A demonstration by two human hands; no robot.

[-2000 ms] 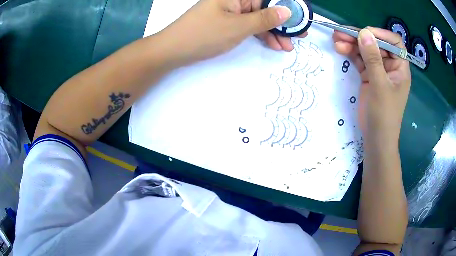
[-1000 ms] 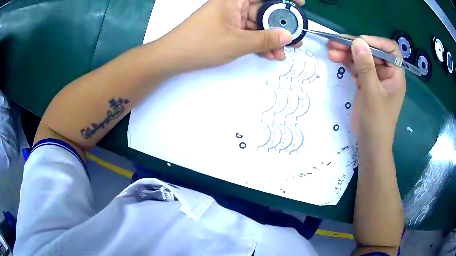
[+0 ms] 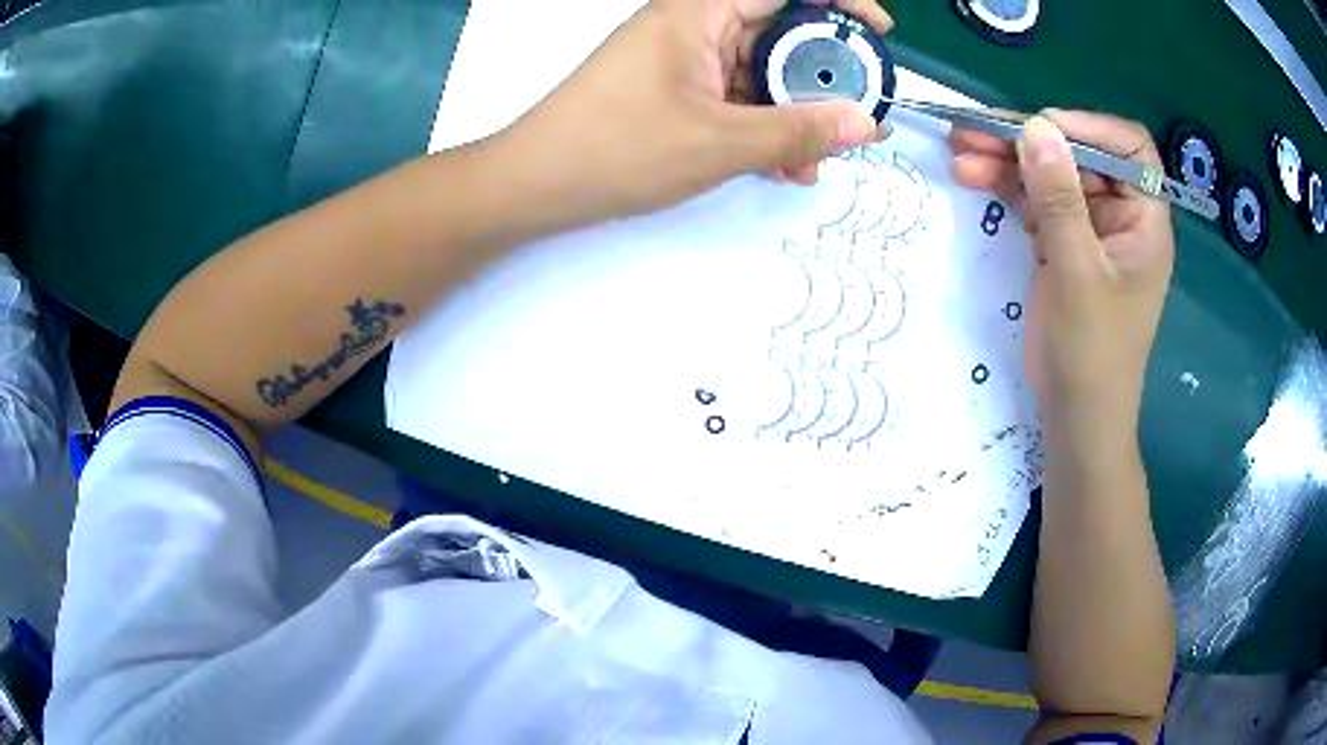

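Note:
My left hand (image 3: pixel 728 95) holds a round disc assembly (image 3: pixel 824 73) at the top centre, thumb on its lower rim. The disc has a black outer ring, a pale band, a grey face and a small dark centre hole. My right hand (image 3: pixel 1084 189) grips silver tweezers (image 3: pixel 1099 157); their tip is at the disc's right edge. Whether the tip holds a piece is too small to tell. Thin curved wire pieces (image 3: pixel 837 299) lie in overlapping rows on the white paper sheet (image 3: pixel 582 349) below the disc.
Small black rings (image 3: pixel 979 374) lie singly and in pairs on the paper. Several waiting discs (image 3: pixel 1246 213) stand on the green table (image 3: pixel 160 160) at the right, and one (image 3: pixel 1004 12) at the top edge. Shiny clear plastic (image 3: pixel 1259 510) is at the right edge.
My left thumb has moved off the disc's face to its lower rim, uncovering the centre. The tweezers stay at its right edge. Another waiting disc has come into view at the top.

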